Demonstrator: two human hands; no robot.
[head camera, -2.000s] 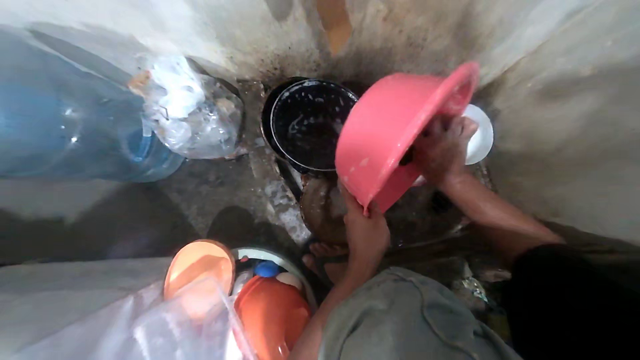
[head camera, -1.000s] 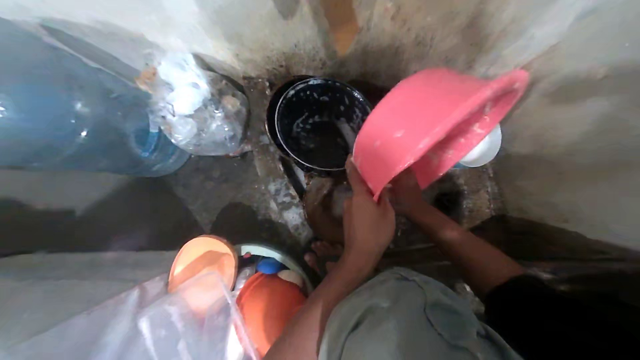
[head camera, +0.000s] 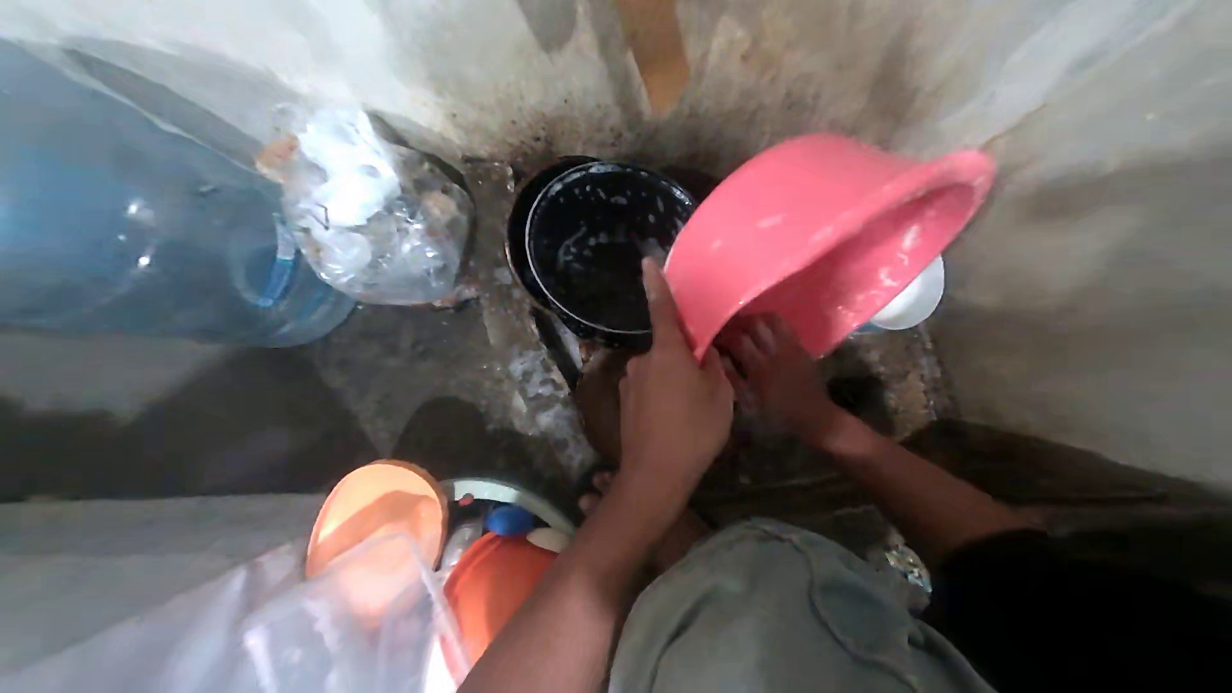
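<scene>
A pink plastic basin (head camera: 780, 221) is tilted on its side, its opening turned down and to the right. My left hand (head camera: 674, 404) grips the rim at its lower left, index finger stretched along the outside wall. At the opening, my right hand (head camera: 775, 375) touches the inside near the lower rim; its fingertips are blurred and partly in shadow. Beside the basin on the left stands a black pot (head camera: 606, 255) with pale suds or spots inside, set on or in another dark vessel. A white bowl (head camera: 914, 296) shows partly behind the basin.
A large blue-tinted water bottle (head camera: 144, 212) lies at the left, next to a clear plastic bag of refuse (head camera: 385, 217). Near my left forearm, a tub (head camera: 510, 493) holds orange and blue plastic items. Walls rise behind and at right.
My right hand has moved from deep inside the basin down and left to its lower rim. The basin has shifted right, and its opening faces further downward.
</scene>
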